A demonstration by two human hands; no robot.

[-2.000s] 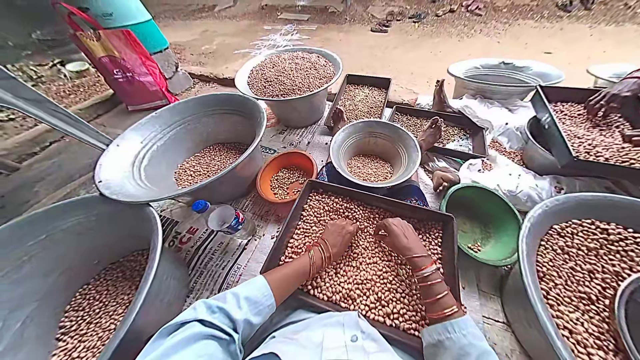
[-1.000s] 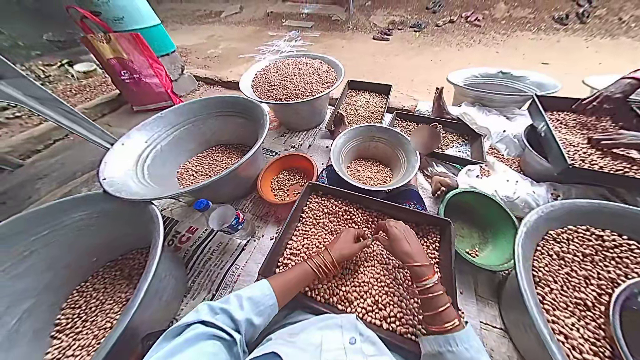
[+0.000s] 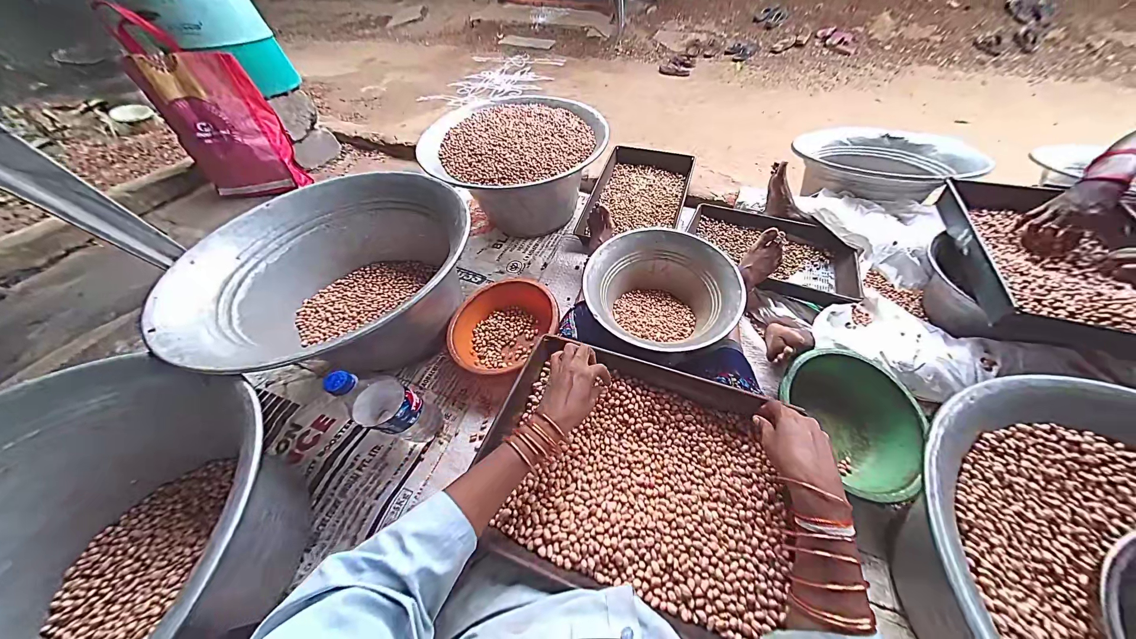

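A dark rectangular tray (image 3: 621, 359) full of reddish-brown nuts or beans (image 3: 648, 497) lies across my lap. My left hand (image 3: 572, 386) rests at the tray's far left part, fingers bent down near the rim; whether it holds a nut is hidden. My right hand (image 3: 799, 439) is at the far right corner, fingers curled by the rim, its grip unclear. Just beyond the tray stands a metal basin (image 3: 664, 253) with some nuts in it. An orange bowl (image 3: 504, 293) with nuts sits to the left, and a green bowl (image 3: 856, 417) to the right.
Large metal basins with nuts stand at left (image 3: 302, 240), lower left (image 3: 124, 417), back (image 3: 524, 191) and right (image 3: 950, 497). A plastic bottle (image 3: 395, 408) lies on the printed sheet. A co-worker's hands (image 3: 1078, 213) are in another tray (image 3: 1003, 293) at right, with bare feet (image 3: 761, 257) nearby.
My hands were close together over the middle of the tray; now they are apart, the left at the far left part and the right at the far right corner.
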